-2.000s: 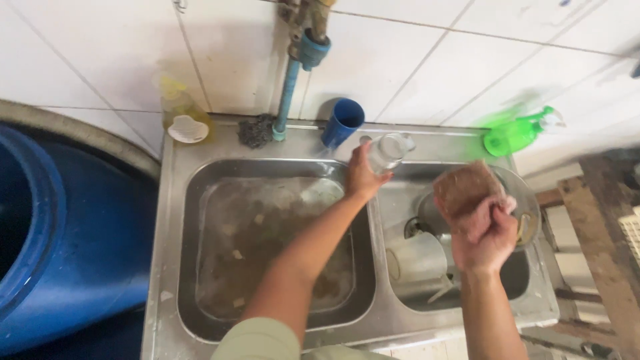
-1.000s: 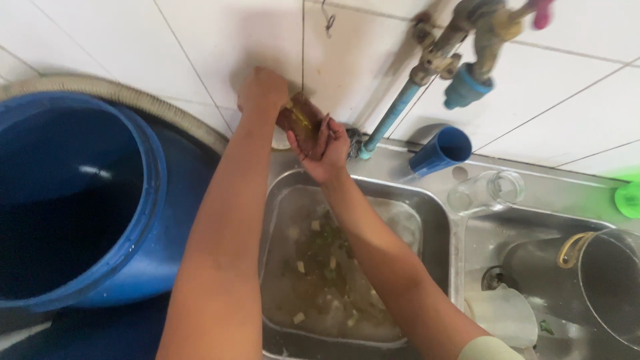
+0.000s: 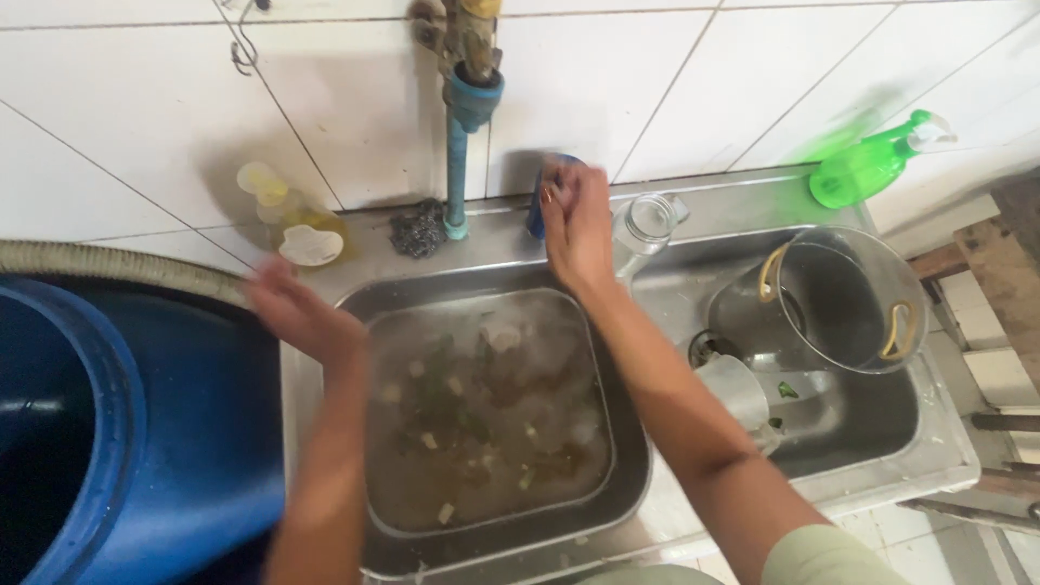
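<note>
My left hand (image 3: 301, 313) is blurred, its fingers stretched out beside a clear bottle of yellow liquid (image 3: 331, 226) at the sink's back left; nothing shows in it. My right hand (image 3: 578, 231) has bent fingers in front of a blue cup (image 3: 538, 213), hiding much of it; whether it holds anything is unclear. A clear glass jar (image 3: 646, 223) stands just right of that hand. Below and between my arms, the left basin (image 3: 630, 455) holds murky water (image 3: 504, 422) with floating food scraps. A dark metal scourer (image 3: 418, 229) lies by the blue pipe.
In the right basin (image 3: 861, 431) are a large metal pot (image 3: 845, 301) with yellowish handles and a whitish container (image 3: 734, 394). A green spray bottle (image 3: 861, 172) leans at the back right. A blue barrel (image 3: 195, 422) and a ribbed hose (image 3: 122, 264) border the left. The pipe (image 3: 457, 162) rises behind.
My hands were together with a brown sponge or cloth between them; now they are apart, the right one by the cup. That brown thing no longer shows plainly. The view has shifted.
</note>
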